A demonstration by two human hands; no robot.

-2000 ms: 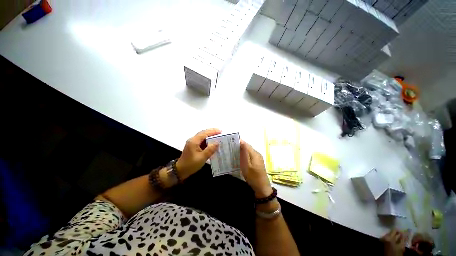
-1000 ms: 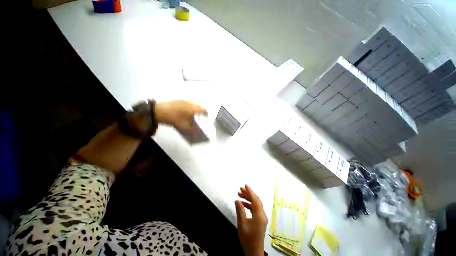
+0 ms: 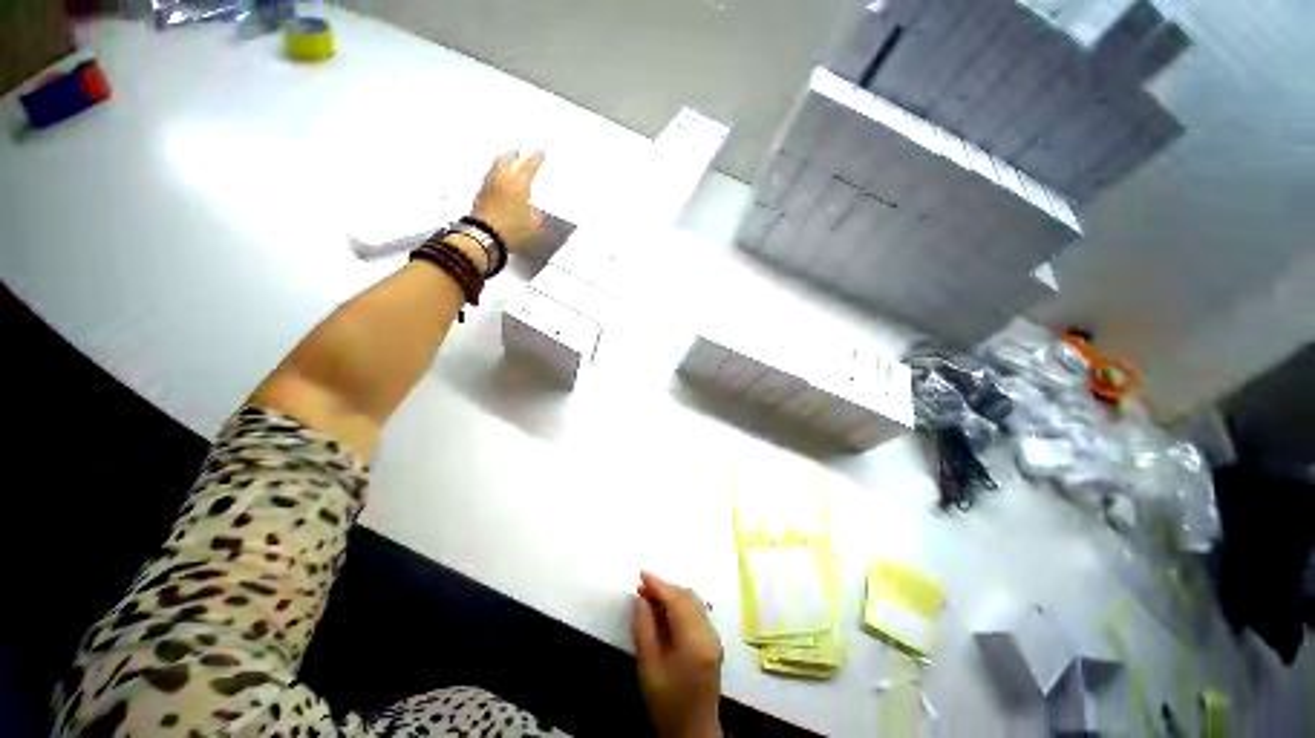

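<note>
My left hand [image 3: 511, 199] is reached out over the table at the far left end of the white box rows. A white retail box [image 3: 548, 231] with a shaded side is right beside its palm; whether the fingers grip it is hidden. Another white box [image 3: 551, 339] stands at the near end of the row. My right hand [image 3: 678, 652] is low at the table's front edge, empty, with loosely bent fingers. Yellow blanks [image 3: 787, 591] lie in a pile right of it, beside smaller yellow inserts [image 3: 903, 606].
A second box row [image 3: 796, 387] stands mid-table, with tall box stacks [image 3: 901, 202] behind. Black cables [image 3: 959, 433] and clear bags [image 3: 1082, 433] are at right, near open white box parts [image 3: 1046, 663]. A slim white pack [image 3: 397, 238] lies left. A blue-and-red object [image 3: 65, 94] is far left.
My left hand carried a box from in front of me leftward and away to the row. My right hand let go of the box and stays near the front edge. The view has shifted.
</note>
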